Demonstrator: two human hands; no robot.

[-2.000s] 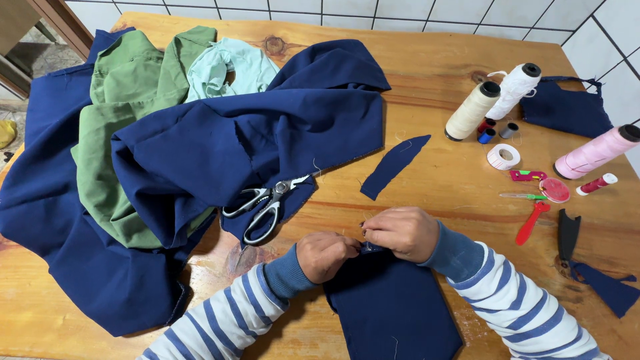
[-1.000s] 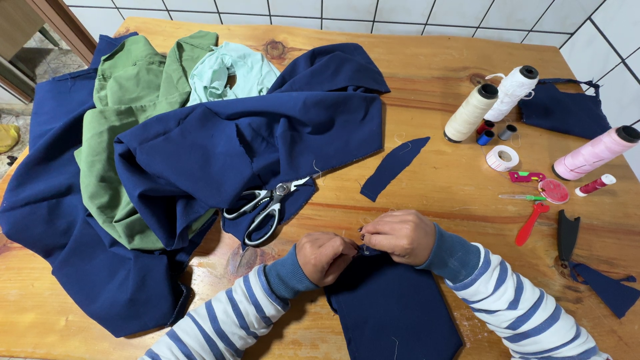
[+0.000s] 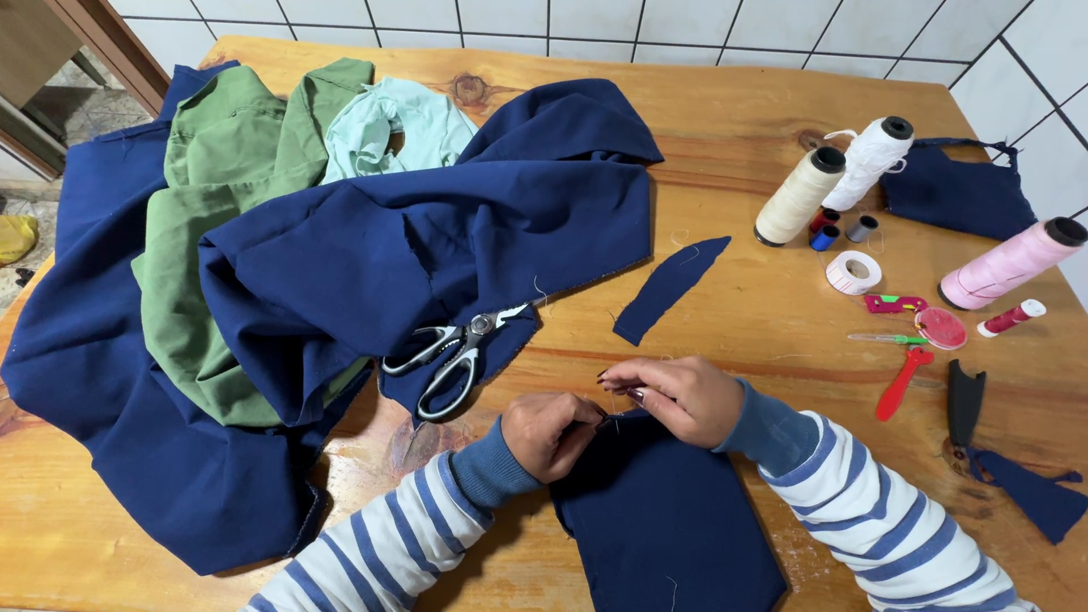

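A navy fabric piece [image 3: 671, 518] lies at the front of the wooden table, its top edge pinched between the thumb and fingers of my left hand [image 3: 552, 433]. My right hand [image 3: 684, 399] is just above that edge, thumb near the fingertips; a fine thread shows below them, but whether a needle is held cannot be told. Left of my hands, scissors [image 3: 463, 353] with black and grey handles lie partly spread on navy cloth [image 3: 510, 229]. A narrow navy scrap [image 3: 671, 289] rests beyond my hands.
Green cloth [image 3: 204, 314] and pale aqua cloth [image 3: 408, 119] lie at left. At right stand cream [image 3: 799, 200] and white [image 3: 867, 166] thread cones; a pink cone [image 3: 1007, 268], a label roll [image 3: 852, 273], a red seam ripper or similar tool [image 3: 903, 387] and a black plastic sheath [image 3: 966, 404] lie nearby.
My right hand has lifted slightly off the fabric edge, its fingers more extended. My left hand stays on the same edge.
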